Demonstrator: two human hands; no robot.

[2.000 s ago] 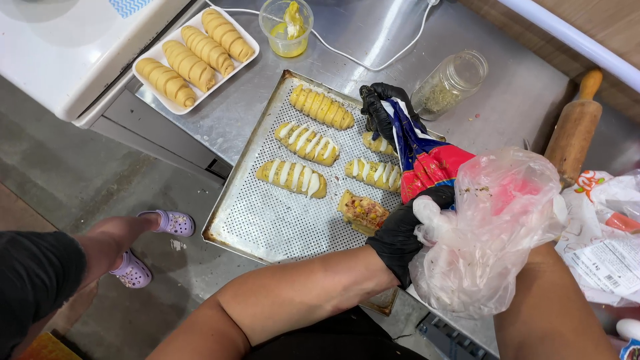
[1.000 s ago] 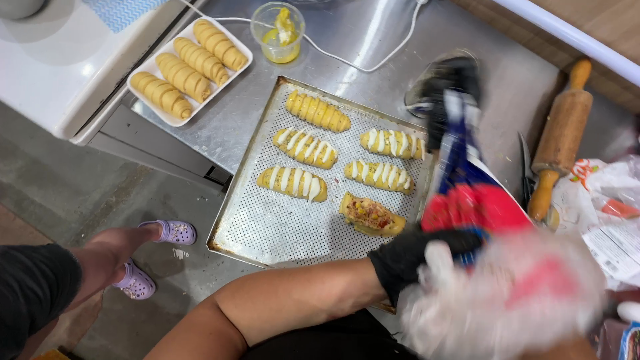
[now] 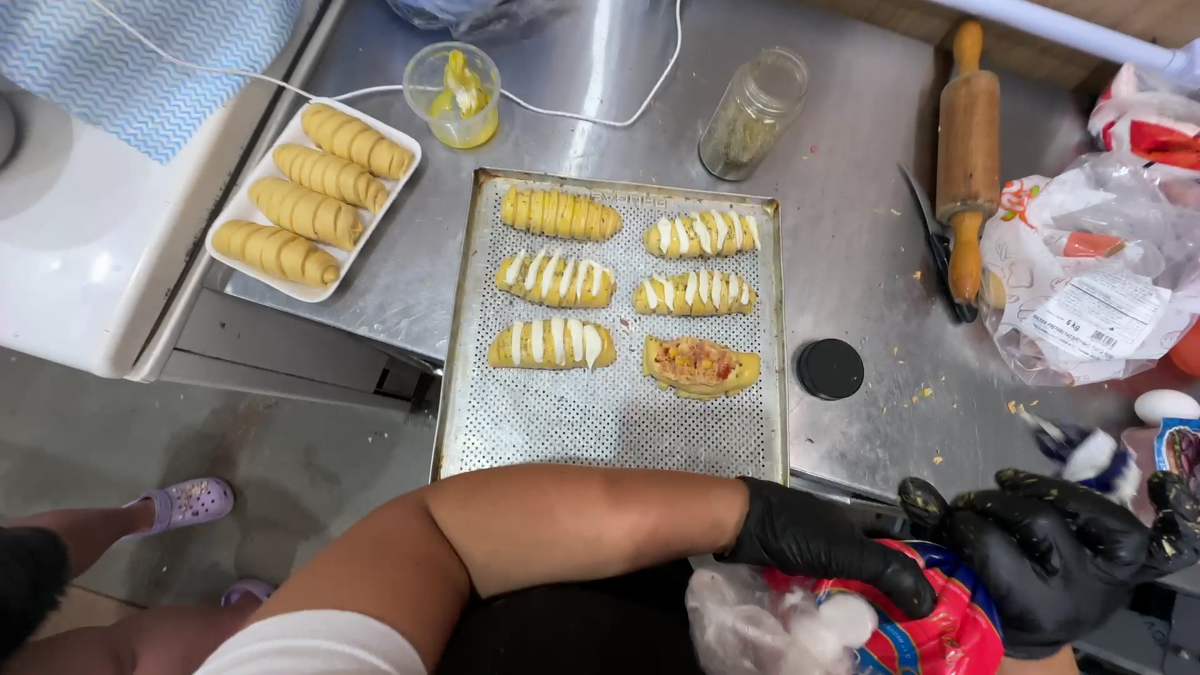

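Observation:
My left hand (image 3: pixel 830 553), in a black glove, grips a red and blue plastic piping bag (image 3: pixel 947 609) at lower right, with a clear plastic bag (image 3: pixel 769 619) bunched beside it. My right hand (image 3: pixel 1041 553), gloved in black with flecks on its fingers, is spread beside the bag; whether it holds any of it I cannot tell. Left of both hands lies a perforated metal baking tray (image 3: pixel 600 422). On it sit several scored dough rolls, most with white cream stripes, one plain yellow roll (image 3: pixel 561 214), and one piece with exposed chunky filling (image 3: pixel 701 366).
A white foam tray (image 3: pixel 314 291) of unbaked rolls, a cup of yellow liquid (image 3: pixel 453 98), a herb jar (image 3: pixel 753 112) and its black lid (image 3: pixel 831 368) surround the tray. Rightward are a knife (image 3: pixel 937 244), rolling pin (image 3: pixel 968 141), plastic packaging (image 3: pixel 1087 281) and an egg (image 3: pixel 1165 406). Another person's legs show lower left.
Both hands and the piping bag have moved from over the tray's right side to the lower right. The black lid and upper right roll, partly hidden before, now show fully.

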